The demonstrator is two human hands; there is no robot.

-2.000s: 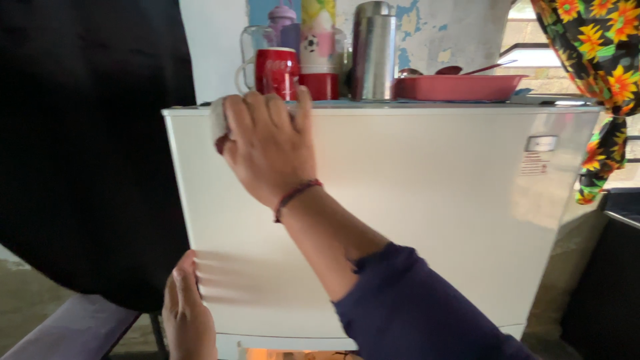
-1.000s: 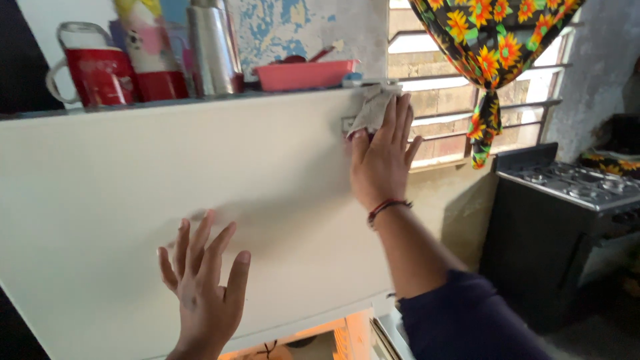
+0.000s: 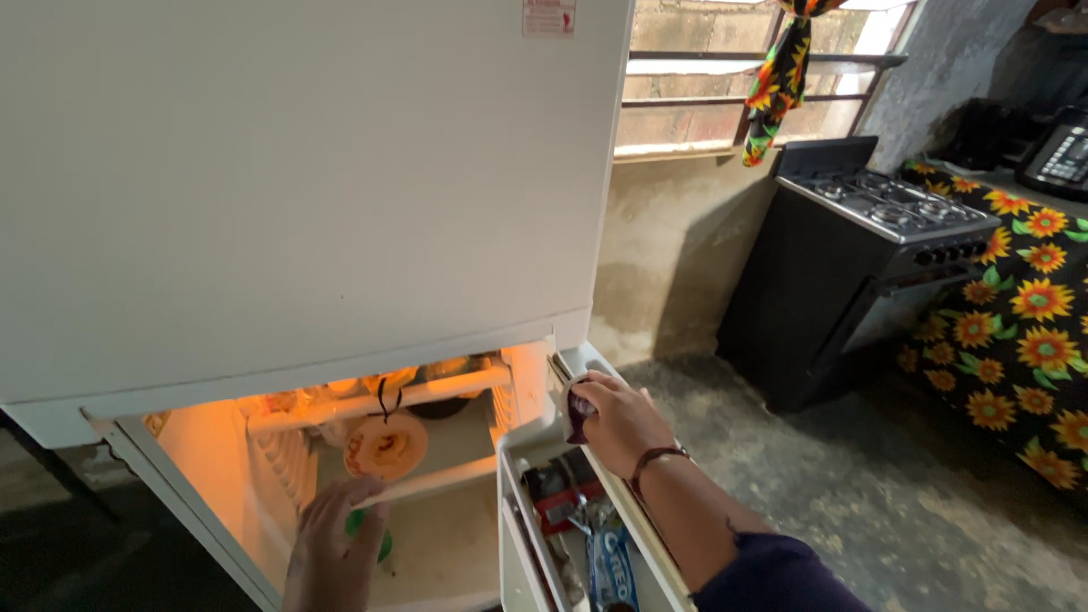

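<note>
My right hand [image 3: 620,421] presses a bunched cloth [image 3: 578,412], pale with a dark part, on the top edge of the refrigerator's open lower door [image 3: 633,510]. An Oreo packet [image 3: 610,565] and a dark and red package [image 3: 557,493] lie in the door's bin below it. My left hand [image 3: 336,540], empty as far as I can see, is in front of the lit compartment, its fingers raised. Behind it are a plate with food [image 3: 385,446] on a shelf and a green item [image 3: 378,531], partly hidden. The white upper door [image 3: 297,187] is closed.
A black gas stove [image 3: 833,280] stands to the right under a window with a tied sunflower curtain [image 3: 778,93]. Beside it, a sunflower cloth [image 3: 1020,323] hangs from a counter. Concrete floor [image 3: 731,484] lies between the open door and the stove.
My right hand has moved with the cloth from the upper door's top left to its top right, then down to the open lower door. The view has tilted down and right.
</note>
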